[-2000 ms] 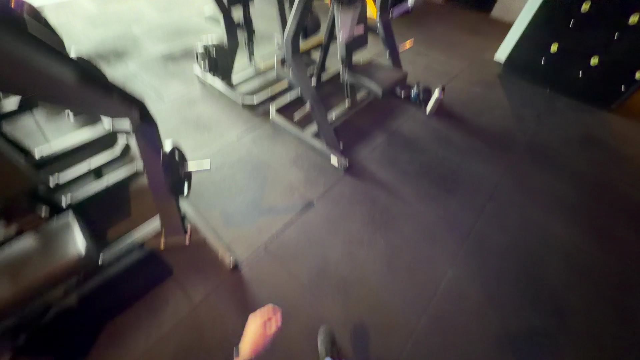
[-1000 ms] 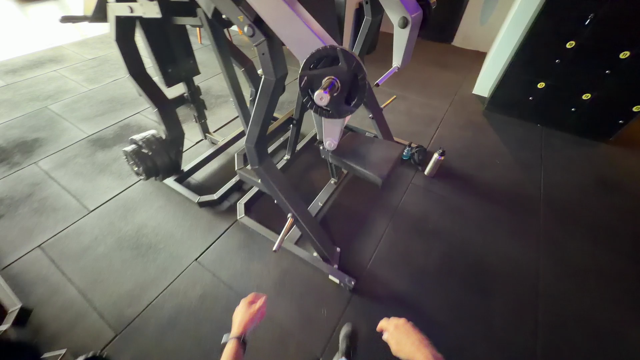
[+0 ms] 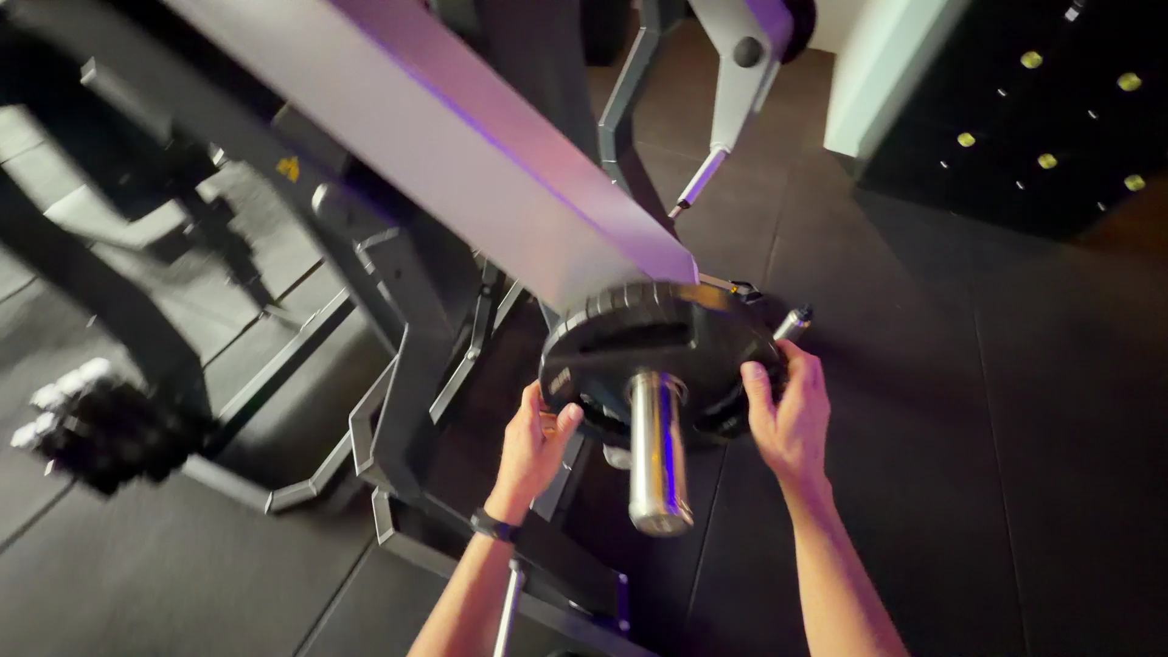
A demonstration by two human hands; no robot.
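Note:
A black weight plate (image 3: 630, 351) sits on the shiny metal loading sleeve (image 3: 659, 465) at the lower end of the machine's pale lever arm (image 3: 511, 164). My left hand (image 3: 532, 447) grips the plate's left rim, thumb on the near face and fingers around the edge. On the opposite rim is my right hand (image 3: 792, 415), its thumb on the face and its fingers behind. A dark band (image 3: 495, 526) circles my left wrist. The sleeve's bare end points toward me between my hands.
Dark machine frame bars (image 3: 401, 392) stand at the left and below. A stack of weight plates (image 3: 105, 424) hangs at far left. Behind the plate, a bottle (image 3: 794, 321) stands on the rubber floor (image 3: 912, 411). A black panel with yellow dots (image 3: 1022, 119) rises at upper right.
My view has moved close to the machine. Both hands, apart from the plate and holding nothing a second ago, now grip its rim.

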